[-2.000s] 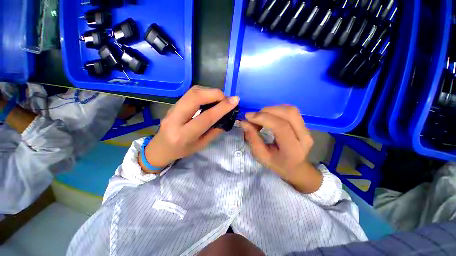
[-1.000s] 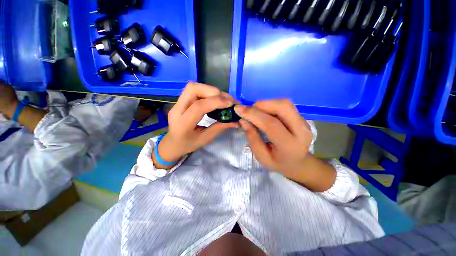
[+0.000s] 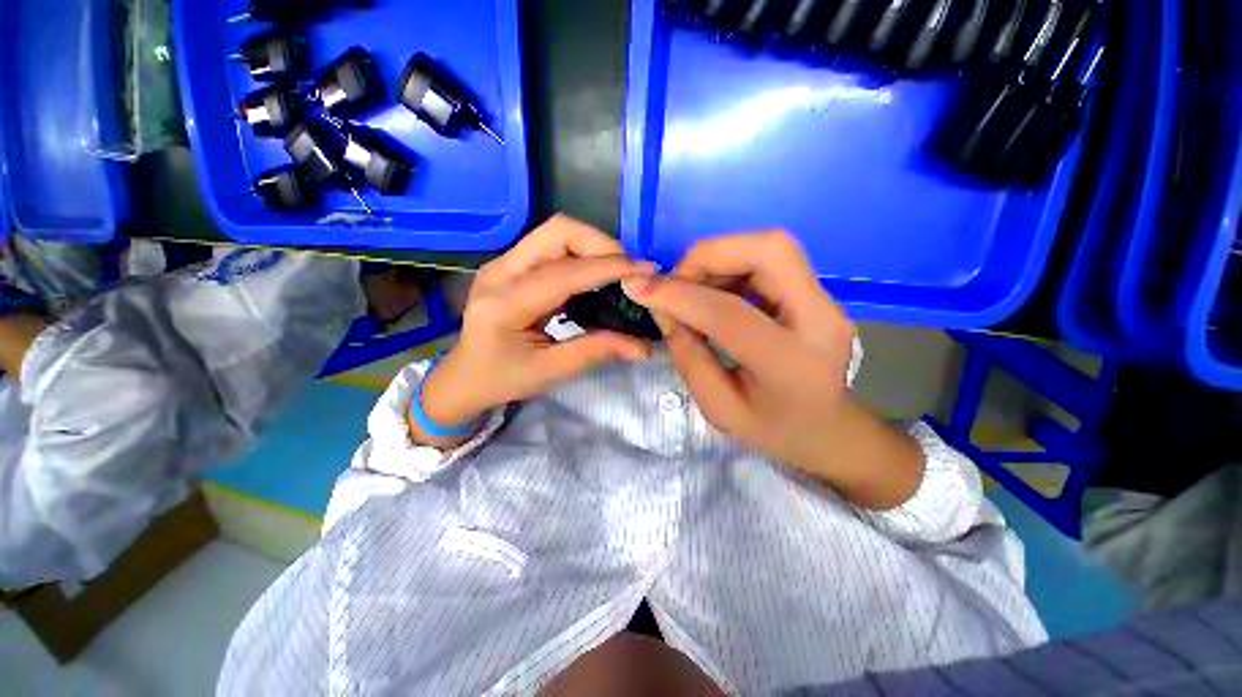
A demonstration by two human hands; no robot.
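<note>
A small black housing [image 3: 609,313] is held between the fingertips of both hands, above the lap at the bench edge. A little green shows in its open end. My left hand [image 3: 524,320] grips it from the left, thumb below and fingers above, with a blue band on the wrist. My right hand [image 3: 756,347] has its thumb and fingertips at the right end of the housing and covers that end. Whether the right fingers also pinch a small part cannot be seen.
A blue tray [image 3: 463,204] at upper left holds several loose black units. Another blue tray [image 3: 845,204] holds rows of black units at its far side. Further blue trays [image 3: 1205,313] overlap at right. A clear box [image 3: 147,82] stands at far left. A neighbour's sleeve [image 3: 150,395] is at left.
Since the earliest frame, the housing has turned so its green inside shows, less clearly now than one second ago. My right fingertips have closed in onto its right end. The view has shifted slightly.
</note>
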